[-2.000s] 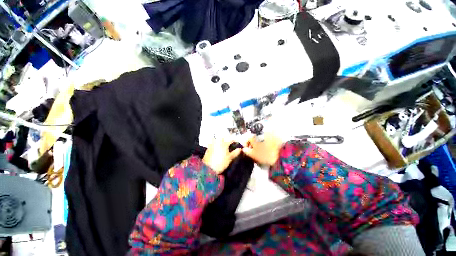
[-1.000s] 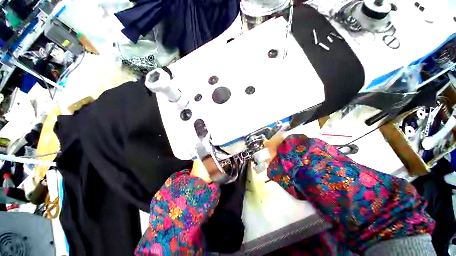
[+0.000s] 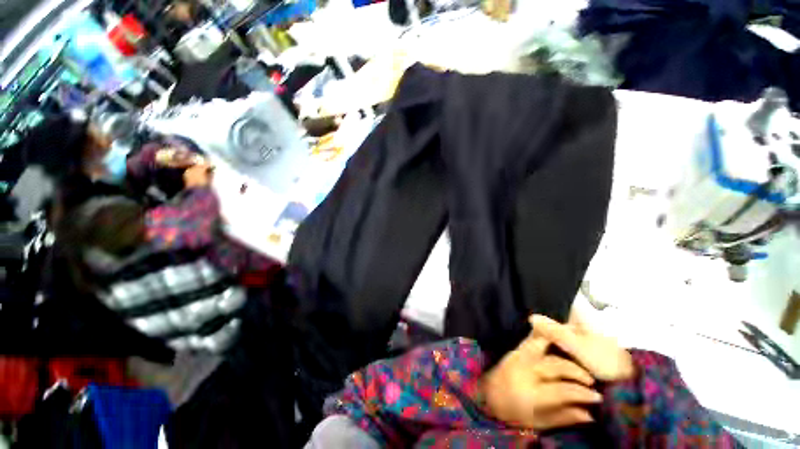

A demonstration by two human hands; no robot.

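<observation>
Black trousers (image 3: 561, 184) lie spread over the white table, with two long parts running toward me. My left hand (image 3: 539, 386) and my right hand (image 3: 583, 344) are close together at the near end of the cloth, at the lower middle right. Their fingers overlap and are bent on the black fabric. The exact grip is blurred, and the cloth's end is partly hidden by the hands and sleeves. The sewing machine's needle area (image 3: 732, 241) is to the right of the hands, apart from them.
Dark snips (image 3: 767, 346) and a small brown tab (image 3: 792, 311) lie on the table at the right. Another person (image 3: 149, 237) sits at the left by a grey machine part (image 3: 254, 140). A blue basket (image 3: 130, 416) is at the lower left. Dark blue cloth (image 3: 693, 44) lies at the back right.
The view has swung left, so the machine now stands at the right edge and the seated person shows. Both hands are now away from the needle area, nearer the table's front.
</observation>
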